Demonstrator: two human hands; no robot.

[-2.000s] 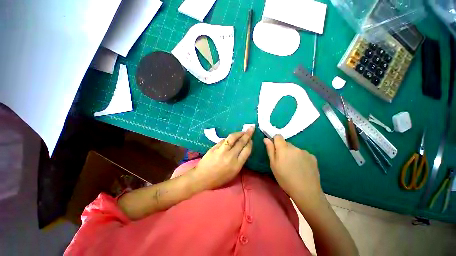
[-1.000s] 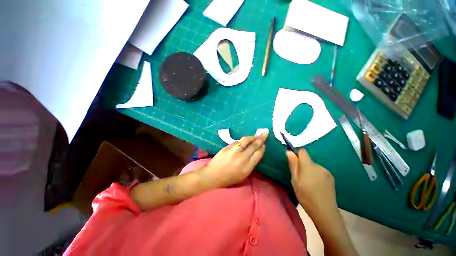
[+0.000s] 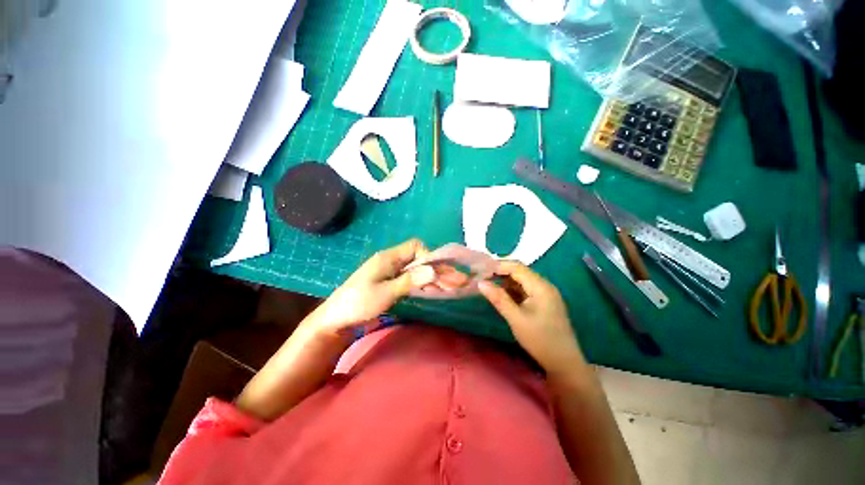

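My left hand [image 3: 375, 286] and my right hand [image 3: 531, 308] hold a small greyish card piece [image 3: 457, 253] with an open centre between them, above the table's near edge. Fingers show through its opening and cover parts of its rim. A white pattern piece [image 3: 543, 230] with an oval hole lies just beyond my hands. A marked white piece [image 3: 401, 170] with an oval hole lies further left, with a beige sliver inside its hole. The dark-handled knife [image 3: 622, 306] lies right of my right hand, touched by neither hand.
A dark round weight [image 3: 311, 197], curved offcut [image 3: 248, 232] and large white sheet [image 3: 114, 123] are left. Pencil [image 3: 436, 134], oval card [image 3: 479, 125] and tape [image 3: 440, 36] are beyond. Rulers [image 3: 681, 251], awl [image 3: 631, 254], calculator [image 3: 654, 133] and scissors [image 3: 778, 308] are right.
My right hand has let go of the dark knife, now lying at the right. Both hands have come together around the greyish card piece. The view has shifted, bringing the tape into sight.
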